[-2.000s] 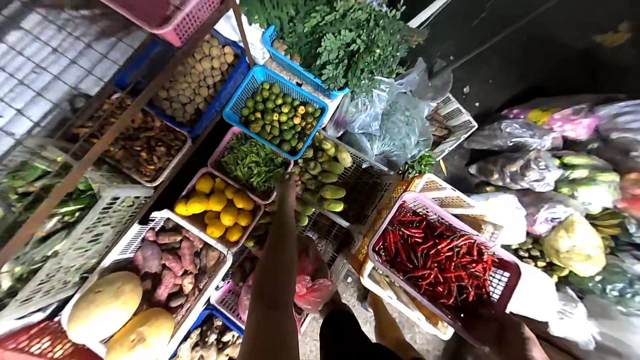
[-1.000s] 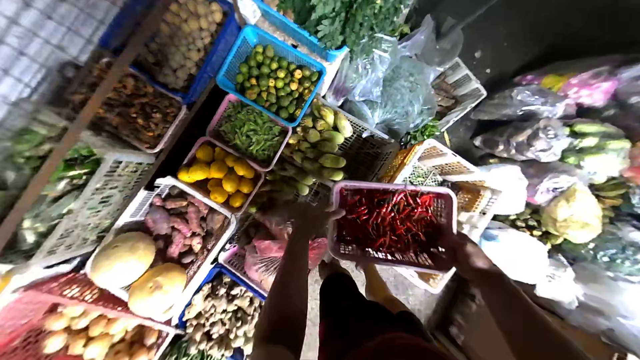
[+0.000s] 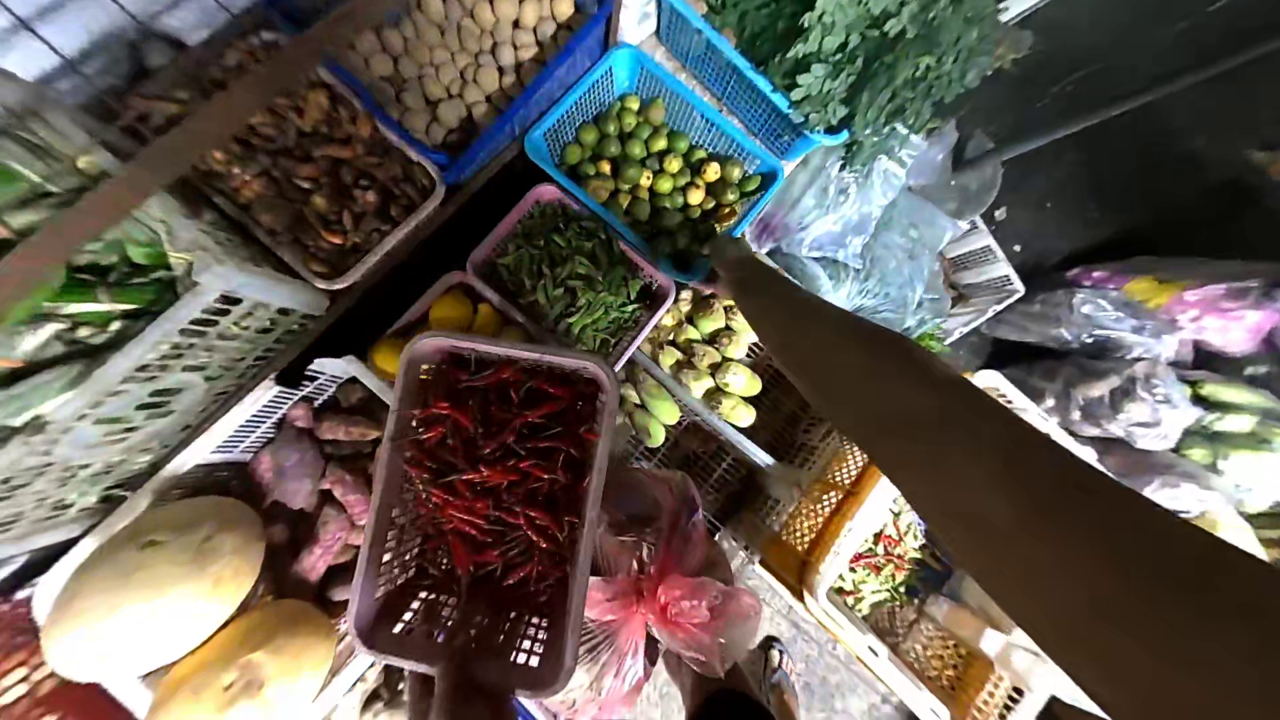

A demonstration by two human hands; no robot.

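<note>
A pink plastic basket (image 3: 607,450) of red chilies (image 3: 500,455) is held at its near end by my left hand (image 3: 470,640), which is dark and mostly hidden below the rim. My right arm reaches across from the right, and my right hand (image 3: 712,262) is at the near corner of a blue basket (image 3: 572,90) of small green citrus fruits (image 3: 650,160). Its fingers are in shadow. Just left of that hand is a pink basket (image 3: 500,225) of green chilies (image 3: 570,275). Yellow fruits (image 3: 452,312) show partly behind the red chili basket.
Left stand two large pale melons (image 3: 155,580), purple sweet potatoes (image 3: 290,470) and a white crate (image 3: 250,320). Green eggplant-like vegetables (image 3: 705,370) lie below my right hand. A tied pink plastic bag (image 3: 680,600) sits near my legs. Bagged vegetables (image 3: 1120,390) are at right.
The red chili basket has moved from the right side to the left, over the yellow fruits. My right hand has left it and reached to the blue citrus basket.
</note>
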